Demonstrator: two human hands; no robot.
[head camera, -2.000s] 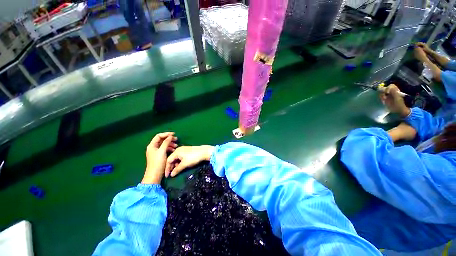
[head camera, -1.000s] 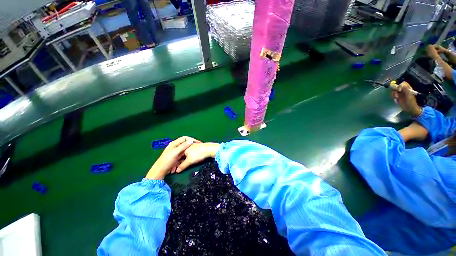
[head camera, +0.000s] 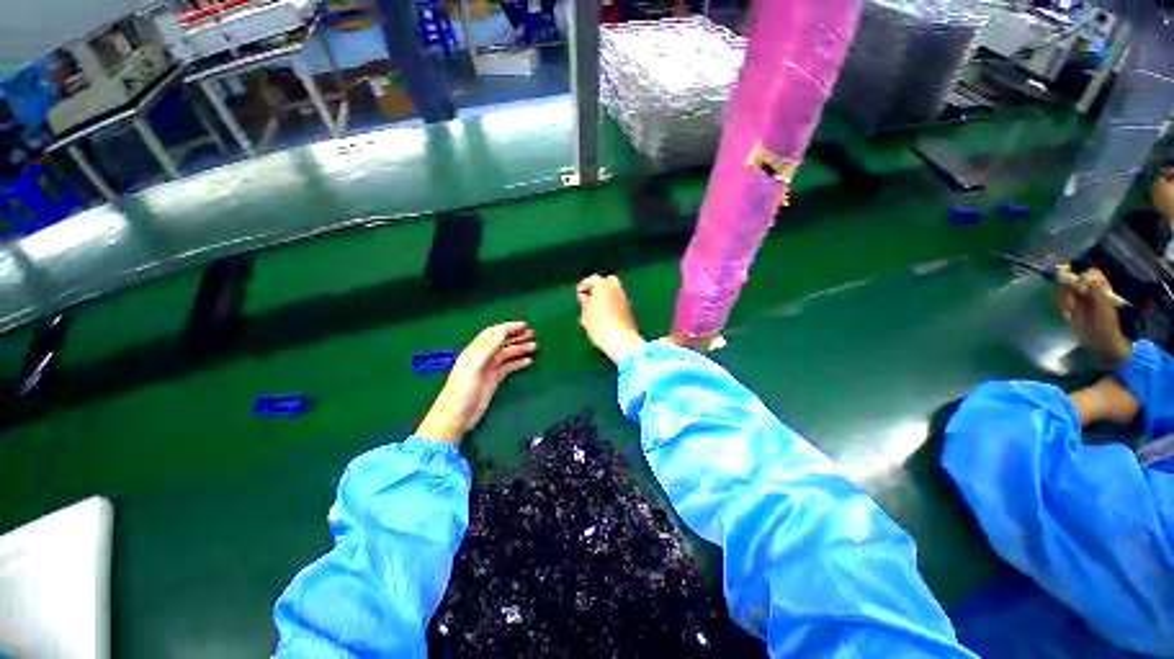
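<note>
My left hand (head camera: 483, 373) is over the green belt (head camera: 348, 483), fingers extended and slightly apart, with nothing visible in it. A blue board (head camera: 435, 362) lies just left of it, and another blue board (head camera: 281, 406) lies farther left. My right hand (head camera: 608, 317) reaches forward left of the pink post, fingers curled down; whether it holds something is hidden. The dark pile of small black parts (head camera: 573, 547) lies between my forearms, apart from both hands.
A pink-wrapped post (head camera: 760, 180) slants up from the belt beside my right hand. Flat black items (head camera: 455, 251) lie along the far lane. A white slab (head camera: 58, 579) is at the lower left. A neighbour's hand (head camera: 1094, 313) holds a thin tool at right.
My hands, together a second ago, are apart. My right hand has moved forward towards the post, where a blue board showed before; that board is not visible now. The view has shifted.
</note>
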